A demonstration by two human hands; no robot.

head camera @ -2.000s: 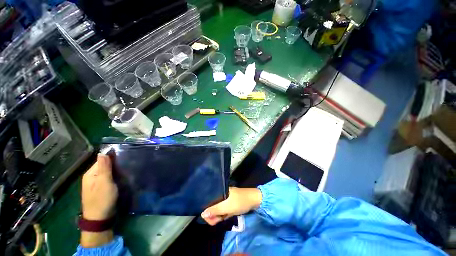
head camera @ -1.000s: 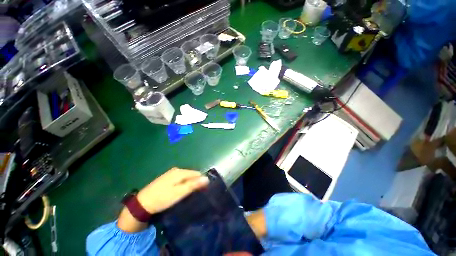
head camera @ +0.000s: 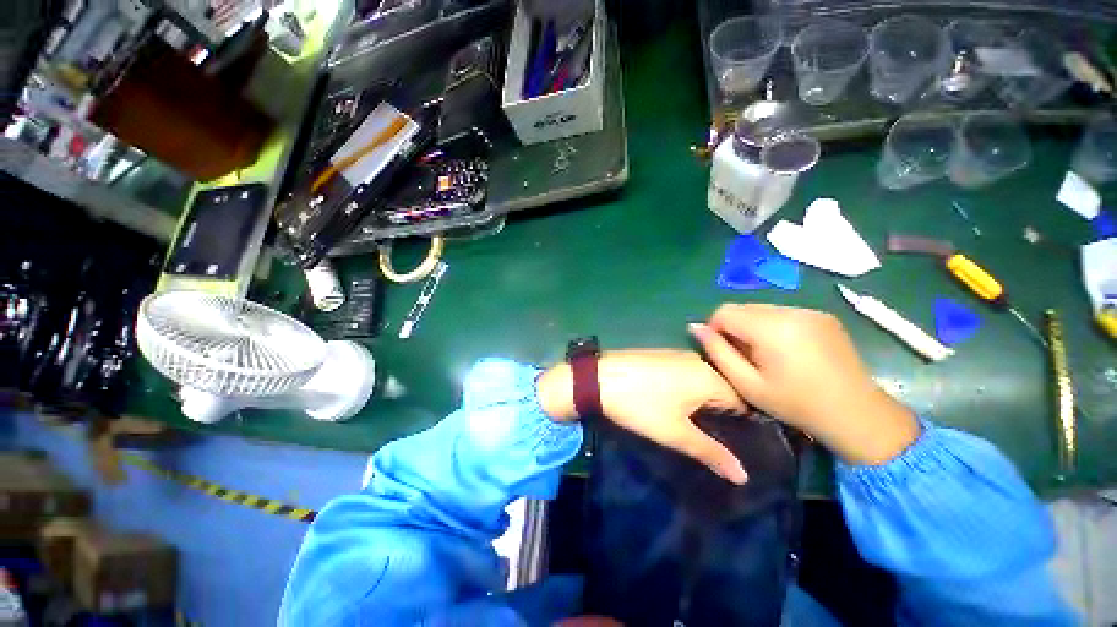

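Observation:
The dark glossy panel (head camera: 692,539) lies at my lap by the bench edge, below both hands; its lower end runs out of the picture. My left hand (head camera: 655,398), with a dark red wristband, is over the panel's top end, thumb pointing down across it. My right hand (head camera: 796,361) comes from the right and overlaps my left fingers at that end. The overlap hides my left fingertips and part of the right ones, so I cannot tell what either hand grips.
A white fan (head camera: 245,349) stands at the left bench edge. A white dispenser bottle (head camera: 750,184), a crumpled wipe (head camera: 827,239), blue picks (head camera: 750,263), a white-handled tool (head camera: 894,322), a yellow screwdriver (head camera: 976,277) and gold tweezers (head camera: 1061,398) lie beyond my hands. Plastic cups (head camera: 906,59) stand behind.
The view has swung left, bringing in the fan and tray. My right hand has come up from the panel's side to its top end, over my left fingers.

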